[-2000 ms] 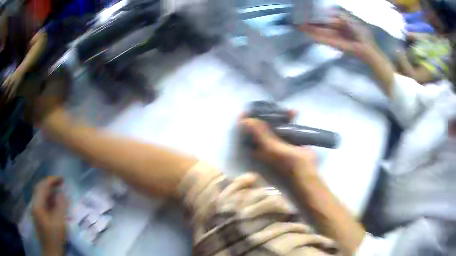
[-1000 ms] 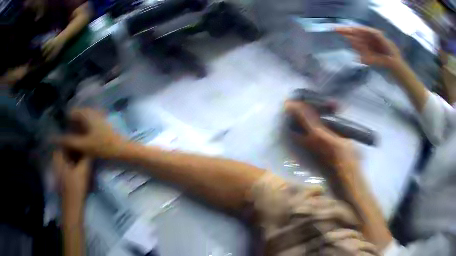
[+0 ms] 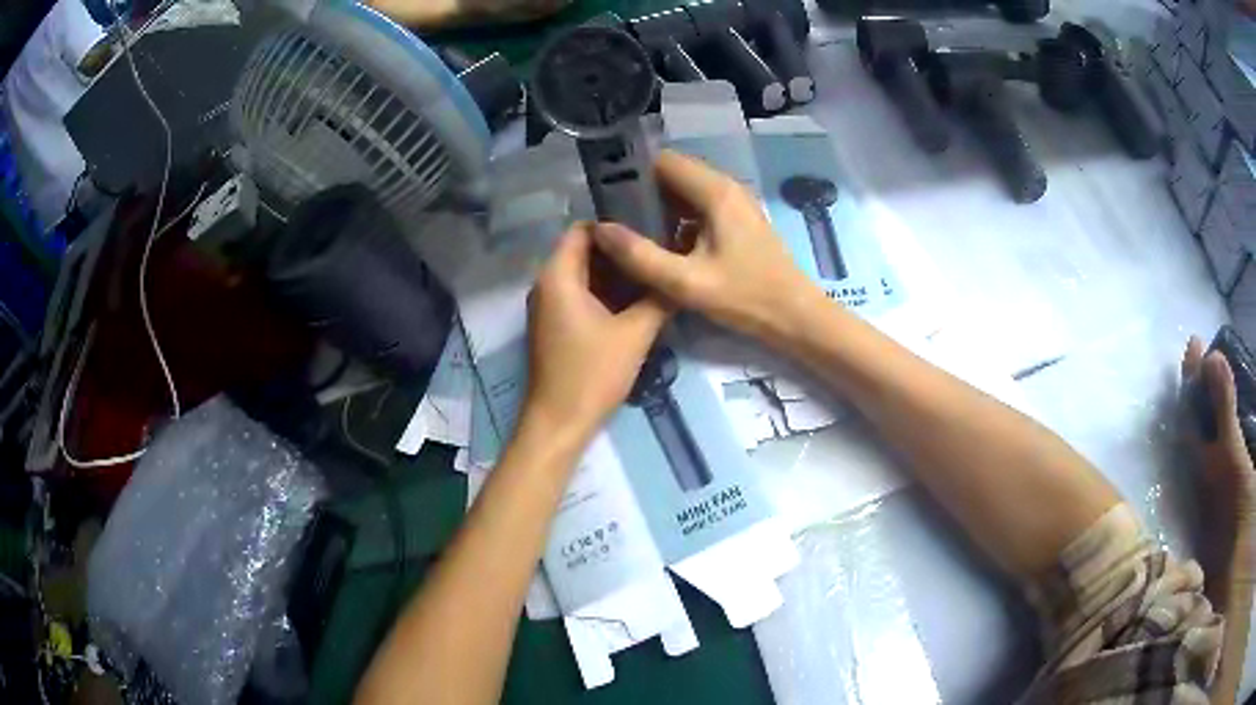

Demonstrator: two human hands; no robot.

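A dark grey handheld mini fan [image 3: 595,80] is held upright, its round head at the top and its handle down between my hands. My left hand [image 3: 585,331] holds the lower handle from the left. My right hand [image 3: 723,255] grips the handle from the right, thumb near my left thumb. The handle's lower end is hidden by my fingers. Flat pale blue and white cartons [image 3: 685,468] with a printed fan and "MINI FAN" lie under my hands.
More dark fans [image 3: 999,103] lie at the back. A blue-rimmed desk fan [image 3: 351,110], a dark cylinder [image 3: 361,276] and crumpled clear plastic [image 3: 200,551] are at left. Stacked boxes [image 3: 1212,124] stand at far right. Another person's hand [image 3: 1219,427] holds something dark at the right edge.
The view has swung left and become sharp. My hands, blurred before with the right arm reaching left, are now together on a fan above the cartons.
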